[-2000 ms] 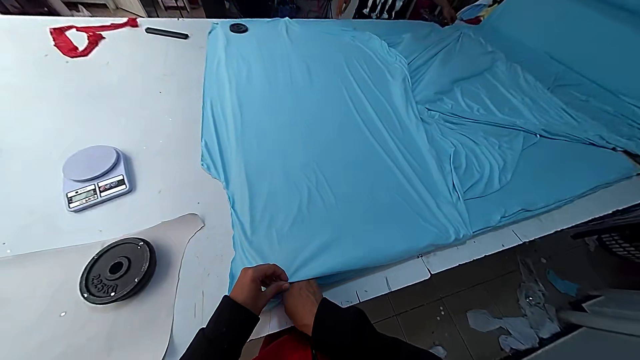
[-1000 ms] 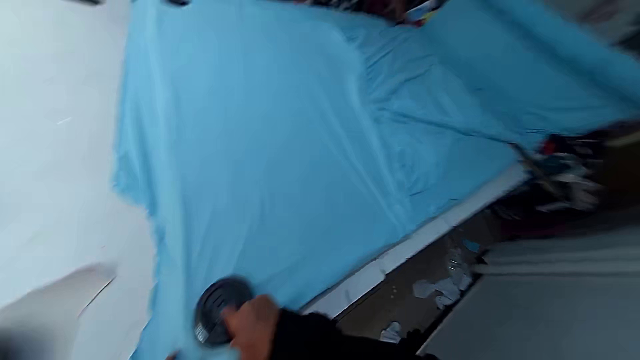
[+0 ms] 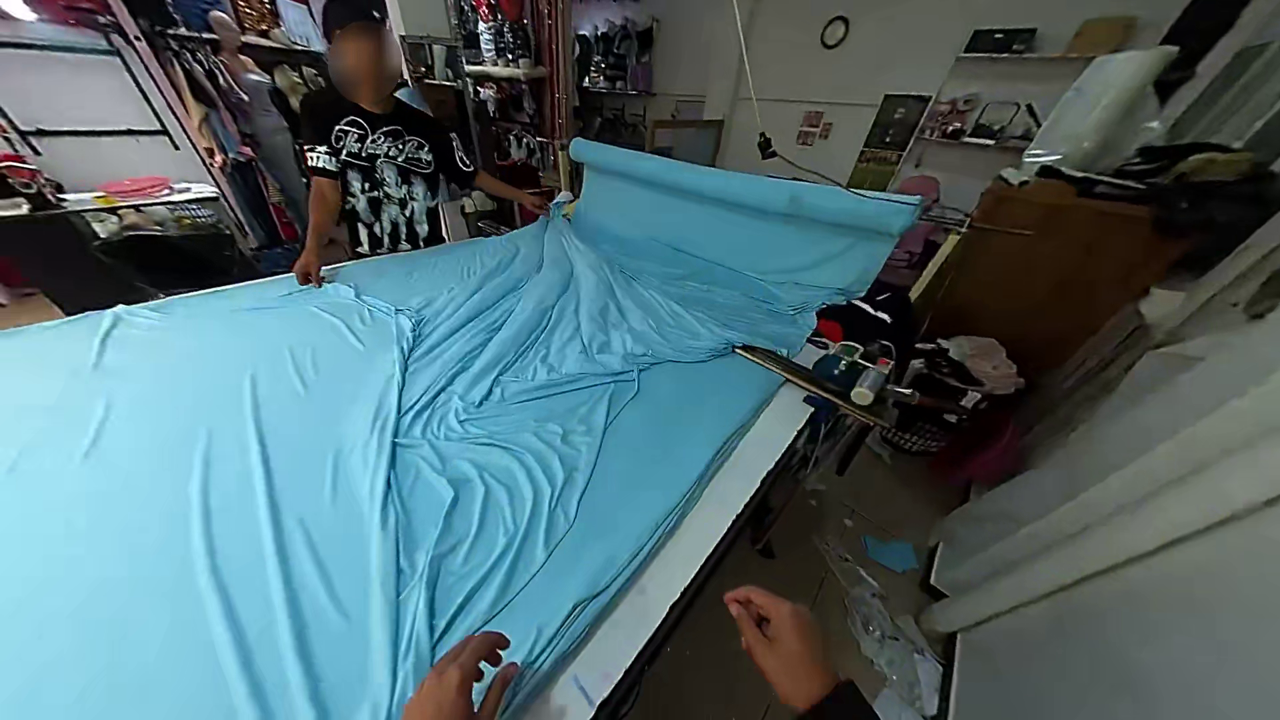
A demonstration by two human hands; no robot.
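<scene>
Light blue fabric [image 3: 300,480] covers most of the long table, smooth at the left and bunched in folds toward the middle. It runs up to a fabric roll [image 3: 740,175] at the far end. My left hand [image 3: 465,677] is over the fabric near the table's front edge, fingers apart and holding nothing. Beyond the edge, above the floor, my right hand [image 3: 782,640] is raised with its fingers curled together and nothing visible in them. Across the table a person [image 3: 375,150] has one hand on the fabric edge and the other at the gathered fabric near the roll.
The white table edge [image 3: 690,530] runs diagonally beside the floor. A long flat strip [image 3: 800,380], a bottle [image 3: 872,382] and a basket of items [image 3: 915,435] are at the table's far right corner. Plastic scraps [image 3: 885,630] lie on the floor. Pale sheets [image 3: 1130,560] stand at the right.
The view has swung up and right toward the roll. A second ago a hand was on the black weight plate on the fabric; now my right hand is off the table and the plate is out of view.
</scene>
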